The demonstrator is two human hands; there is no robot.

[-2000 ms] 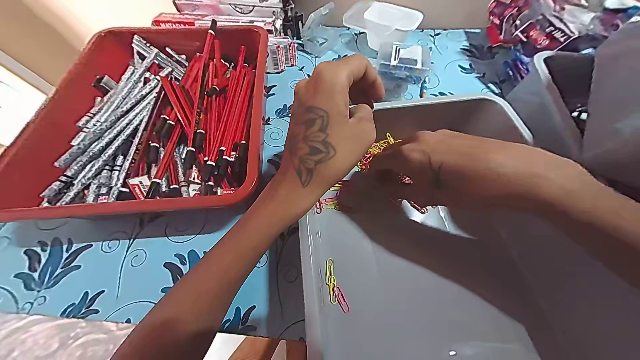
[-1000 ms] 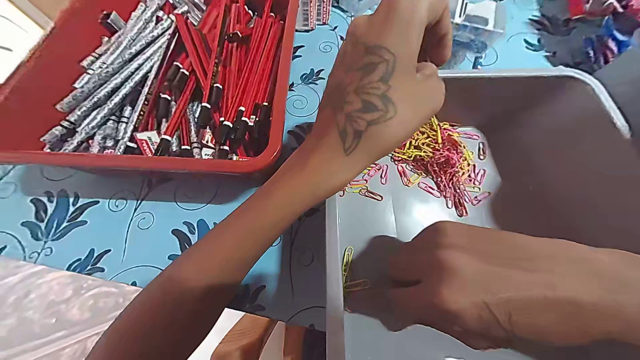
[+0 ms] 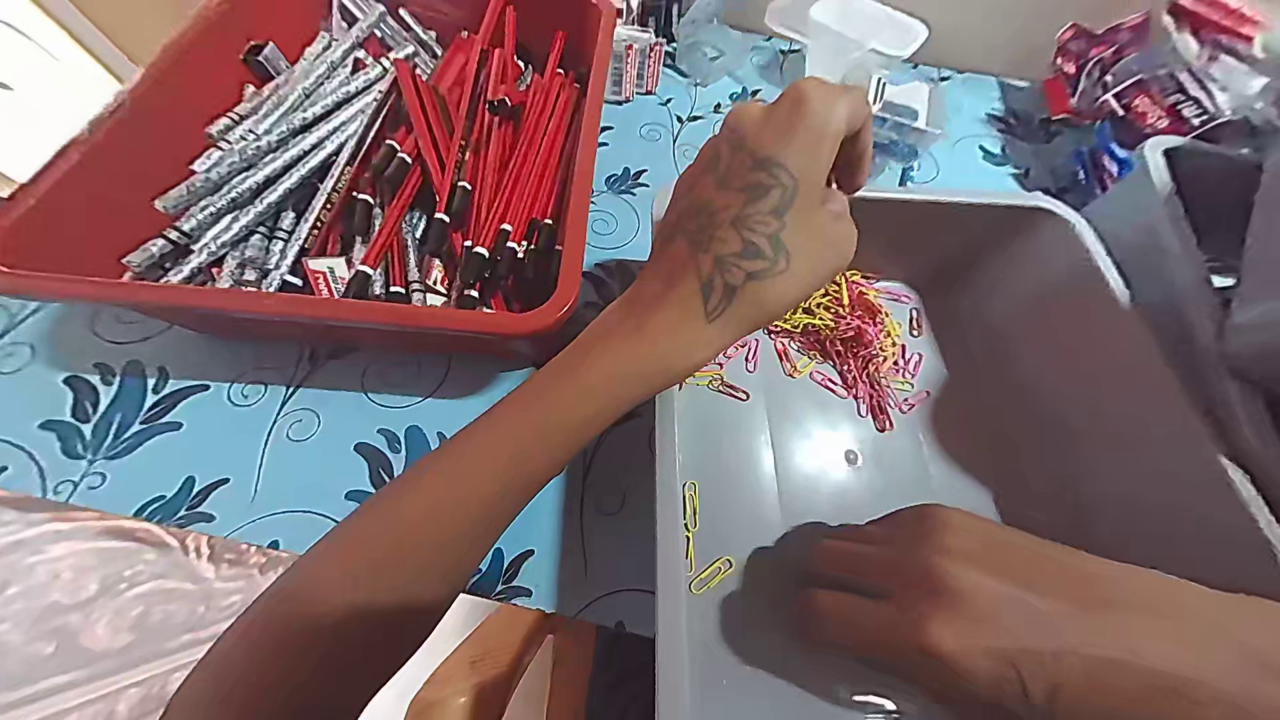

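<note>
A grey plastic tray (image 3: 800, 440) holds a pile of yellow, pink and red paper clips (image 3: 855, 335). My left hand (image 3: 775, 190), with a flower tattoo on its back, is curled above the tray's far left corner, partly covering the pile; what its fingers hold is hidden. Low over the near part of the tray is my right hand (image 3: 900, 600), fingers bent down and in shadow, so I cannot tell whether it holds anything. Left of it, by the tray's left wall, lie yellow paper clips (image 3: 712, 575) apart from the pile.
A red plastic tray (image 3: 400, 325) on the left holds silver and red pencils (image 3: 520, 170). Behind my left hand stand clear plastic containers (image 3: 870, 30). Coloured packets (image 3: 1150, 80) lie at the back right, near a dark bin (image 3: 1200, 200). Clear plastic wrap (image 3: 110, 610) covers the near left corner.
My right hand has moved from the clip pile to the near part of the tray. Yellow clips lie there in a different arrangement, and the pink clip seen beside them earlier is not visible.
</note>
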